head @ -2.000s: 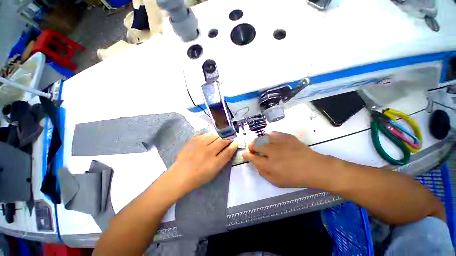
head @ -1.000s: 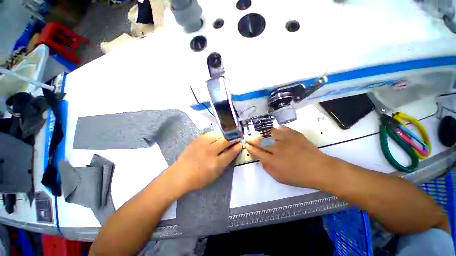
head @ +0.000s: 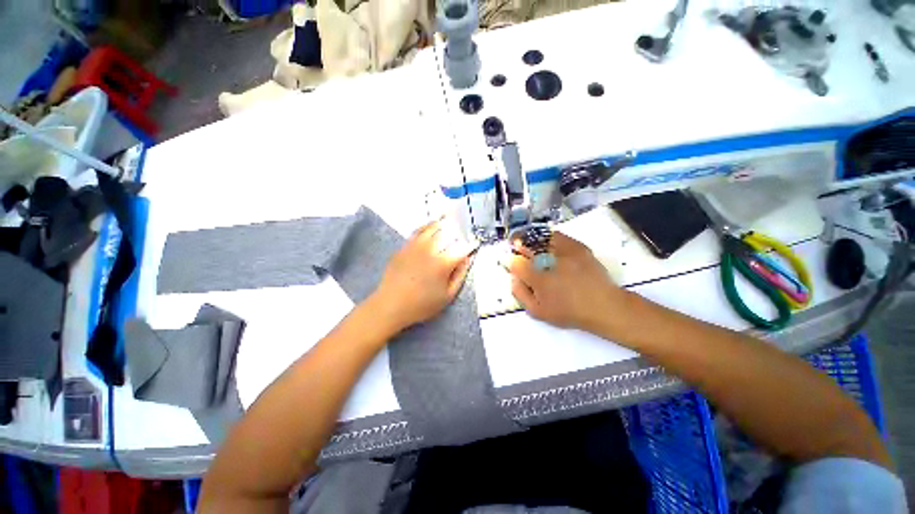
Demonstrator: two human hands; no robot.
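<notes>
A grey cloth strip [head: 436, 366] runs from the needle area of the white sewing machine [head: 642, 110] over the table's front edge. Its other arm lies flat to the left, with a fold at the bend. My left hand [head: 426, 276] presses on the cloth just left of the presser foot, fingers bent. My right hand [head: 562, 281] is at the right of the foot, fingertips curled under the machine head. Whether it pinches cloth is hidden. Another folded grey piece [head: 191, 361] lies at the left of the table.
A black phone [head: 660, 221] and green and yellow handled scissors [head: 757, 291] lie right of my right hand. A blue basket crate [head: 677, 452] is below the table edge. Dark and grey cloth [head: 30, 321] lies at far left. A red stool [head: 125, 85] stands behind.
The view has shifted, so the machine head sits further right in the picture. My hands have moved slightly apart at the presser foot; the left has drawn back from the needle.
</notes>
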